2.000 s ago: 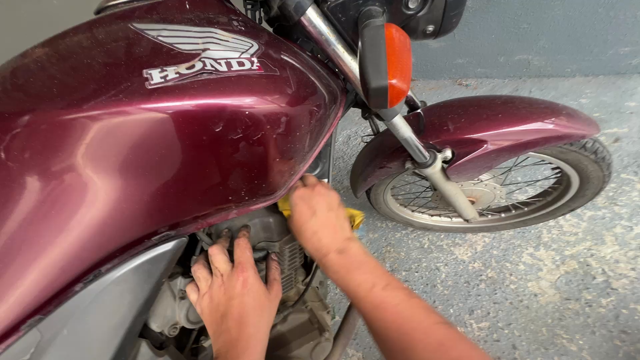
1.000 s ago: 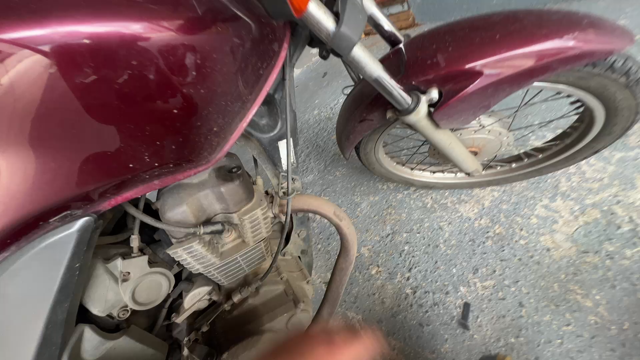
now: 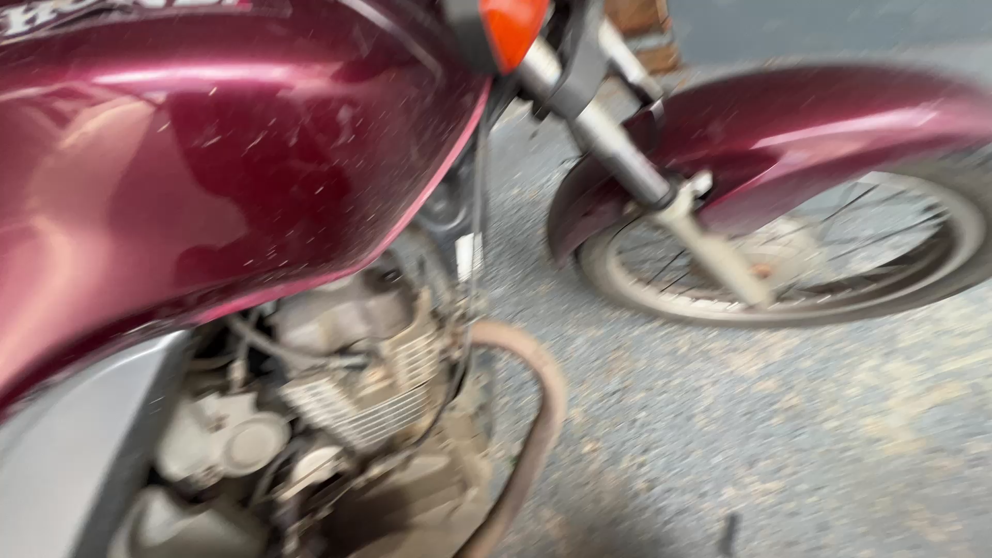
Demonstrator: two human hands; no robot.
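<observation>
Neither my left hand nor my right hand shows in the head view now. A maroon Honda motorcycle fills the left and middle, with its fuel tank above the finned engine cylinder. A carburetor sits left of the cylinder, beside a grey side panel. From the cylinder's front a rusty exhaust pipe curves down. A thin cable runs down from behind the tank. The picture is blurred.
The front wheel, under a maroon fender, stands at the right on a speckled floor. An orange turn signal is at the top. A small dark object lies on the floor at the bottom edge.
Two seconds ago both my hands were at the engine, the right one with a yellow thing below the tank. Both hands and that thing have left the view, which has also shifted.
</observation>
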